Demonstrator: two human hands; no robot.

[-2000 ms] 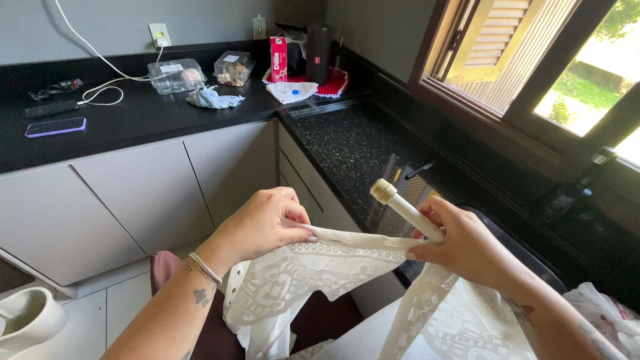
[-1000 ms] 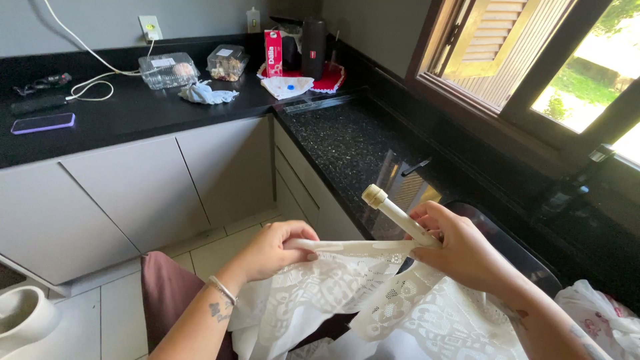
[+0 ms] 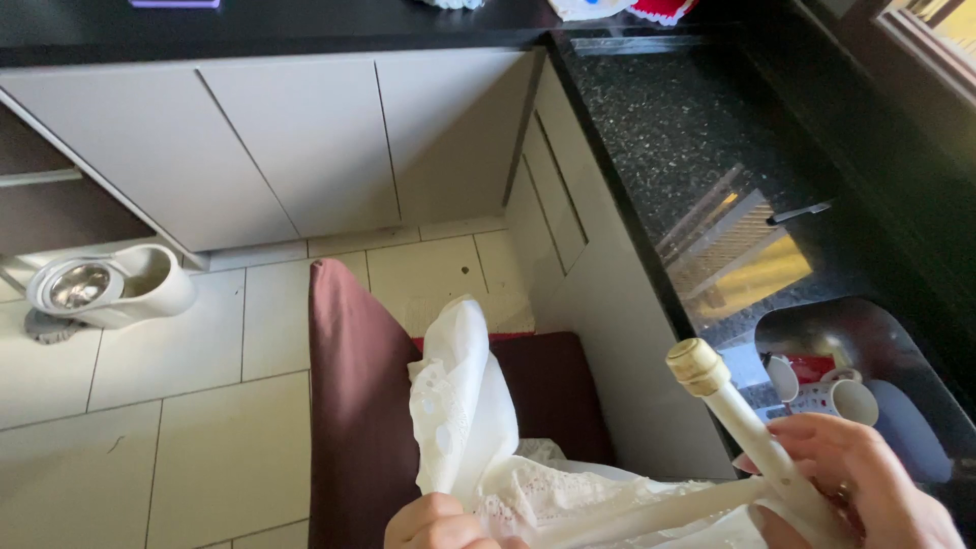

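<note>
Bunched white lace curtain fabric (image 3: pixel 457 389) rises above my left hand (image 3: pixel 450 526), whose fingers are closed on it at the bottom edge of the view. My right hand (image 3: pixel 854 480), at the lower right, grips a white rod (image 3: pixel 751 427) with a yellowed cap at its upper end. The rod tilts up to the left, beyond the fingers. Fabric stretches between both hands, and part of it meets the rod at my right hand. The lower parts of both hands are cut off by the frame.
A chair with a brown-red cover (image 3: pixel 358 404) stands below the fabric. To the right, a sink (image 3: pixel 854 313) holds cups and dishes, set in a black stone counter (image 3: pixel 648 99) with a dark pen-like object (image 3: pixel 801 212). A white pet-feeder-like container (image 3: pixel 152 286) sits on the tiled floor.
The view has tilted down strongly, bringing the sink's contents into sight. My left hand now holds a bunch of fabric upright, where earlier it pinched a stretched edge. My right hand keeps the rod.
</note>
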